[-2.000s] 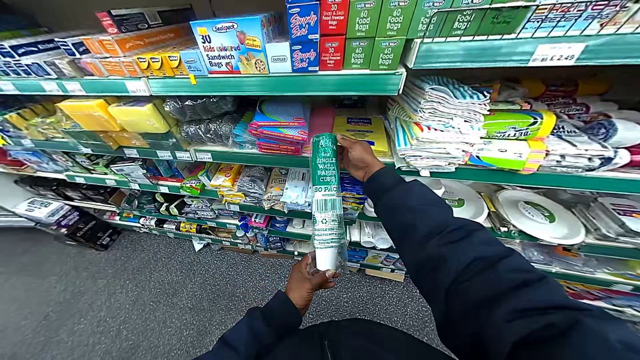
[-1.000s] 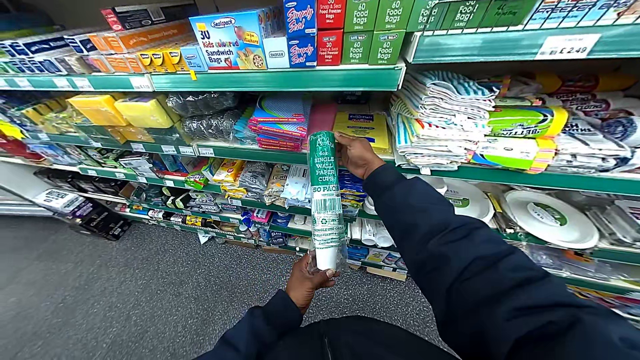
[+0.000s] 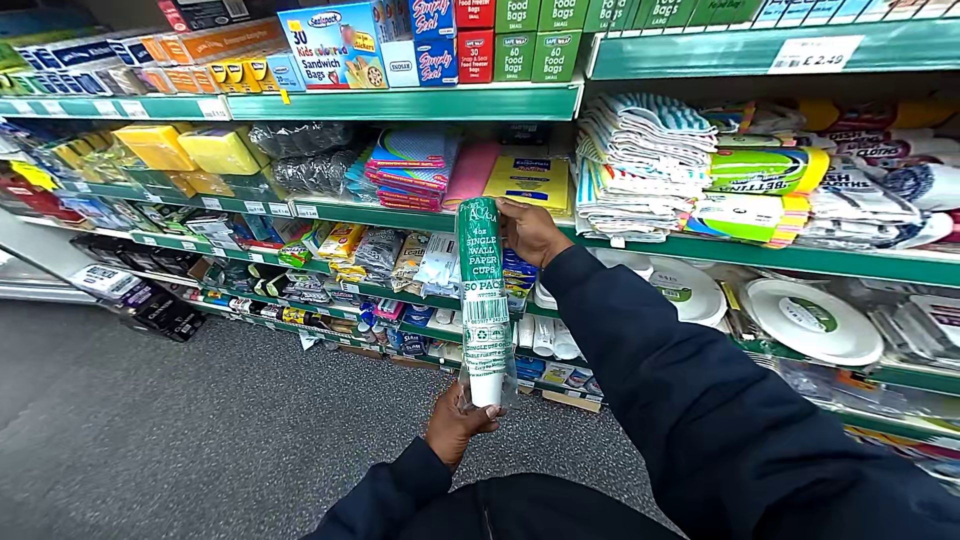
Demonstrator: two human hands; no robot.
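Observation:
A long plastic-wrapped sleeve of white paper cups [image 3: 484, 300] with green print stands nearly upright in front of me, its label facing me. My left hand [image 3: 459, 426] grips its bottom end, thumb at the lowest cup. My right hand [image 3: 529, 231] holds the top end from the right side. Behind the top of the sleeve are a yellow pack of cloths [image 3: 529, 182] and a pink cloth [image 3: 472, 176] on the shelf. The fingers behind the sleeve are partly hidden.
Green-edged shelves [image 3: 405, 105] span the view, with boxed food bags [image 3: 514, 56] above. Folded striped towels [image 3: 645, 165] are stacked right of the hands, white plates [image 3: 814, 321] below them. Yellow sponges [image 3: 221, 150] lie left. Dark boxes [image 3: 161, 307] stand low at left over the grey floor [image 3: 247, 412].

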